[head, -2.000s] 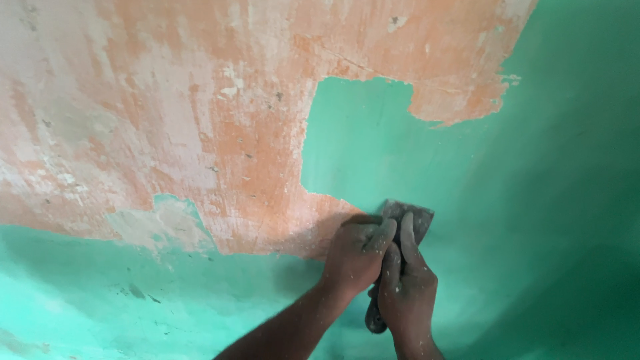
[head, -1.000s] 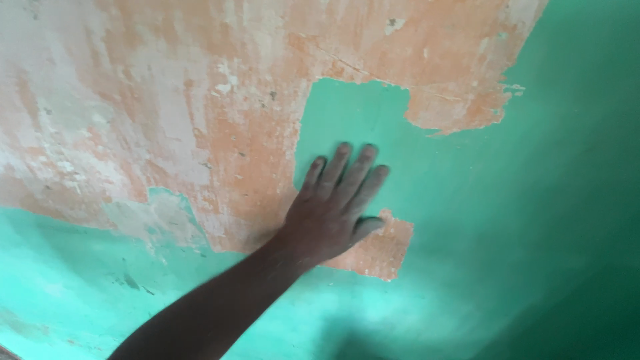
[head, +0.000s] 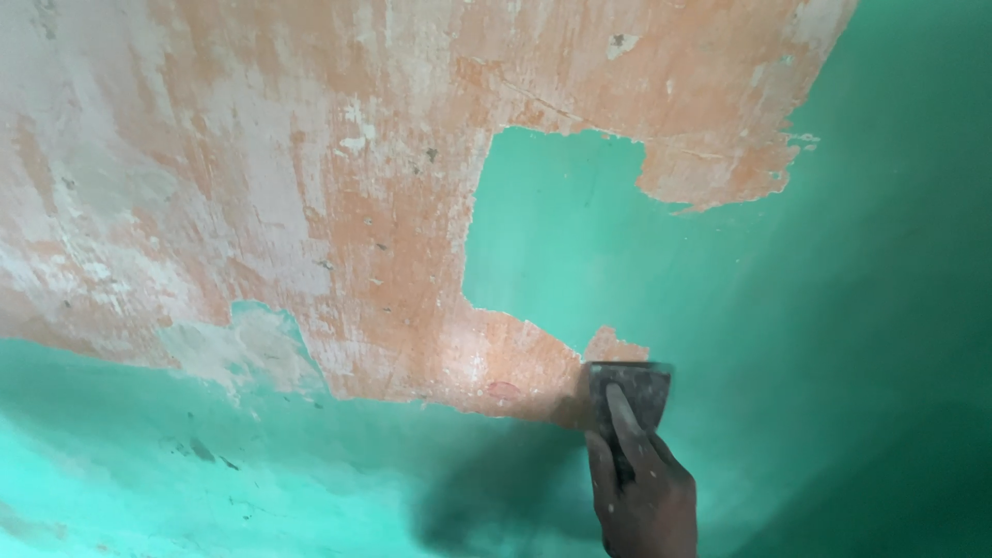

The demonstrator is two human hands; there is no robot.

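Note:
My right hand point(head: 647, 488) is shut on a putty knife point(head: 632, 391) at the lower right of the head view, the index finger laid along its dusty metal blade. The blade's edge points up and lies over the lower edge of a small bare patch, beside green paint point(head: 558, 225). Bare orange-pink plaster point(head: 387, 271) with white streaks spreads across the upper left and centre. The green paint has ragged edges where it borders the plaster. Most of the knife's handle is hidden by my fingers. My left hand is out of view.
A greyish smeared patch point(head: 240, 349) lies at the lower left, where plaster borders green paint. Dark marks point(head: 201, 449) dot the green paint below it. A plaster strip point(head: 721, 174) juts right above the green area. Shadows fall across the lower middle and right.
Two seconds ago both hands were at the putty knife; one second ago my left hand lay flat on the wall. It has left the view, and my right hand with the knife is back in view.

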